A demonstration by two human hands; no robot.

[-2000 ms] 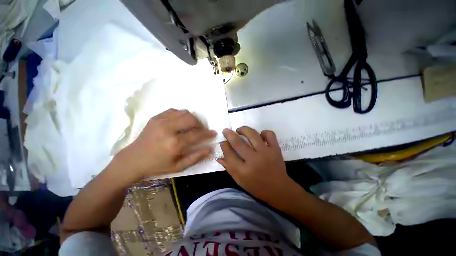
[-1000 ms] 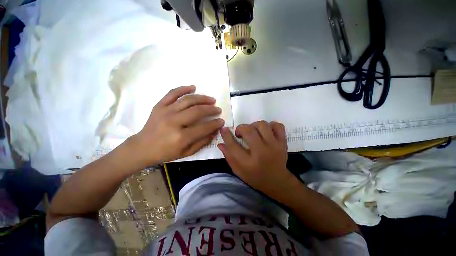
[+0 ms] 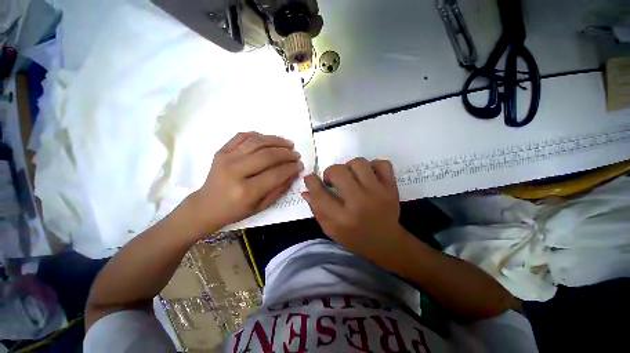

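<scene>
White cloth (image 3: pixel 200 103) lies spread on the machine table, its right edge running from the needle area down to my hands. My left hand (image 3: pixel 252 172) lies on the cloth near its lower right corner, fingers together. My right hand (image 3: pixel 356 200) pinches the cloth's edge between thumb and fingers, its fingertips almost touching my left hand's. The sewing machine head (image 3: pixel 276 27) is above, with a ribbed cream knob (image 3: pixel 298 47). Glare and the machine head hide the needle and presser foot.
Black shears (image 3: pixel 511 76) and silver snips (image 3: pixel 457 34) lie on the table to the right. A tan block (image 3: pixel 617 84) is at the right end. A printed ruler (image 3: pixel 483 157) runs along the front edge. White cloth (image 3: pixel 539 241) hangs below right, a taped cardboard box (image 3: pixel 207 289) below.
The view has shifted a little between frames. Both hands stay at the cloth's right edge with only small finger movements; the cloth's edge near them now looks slightly curved.
</scene>
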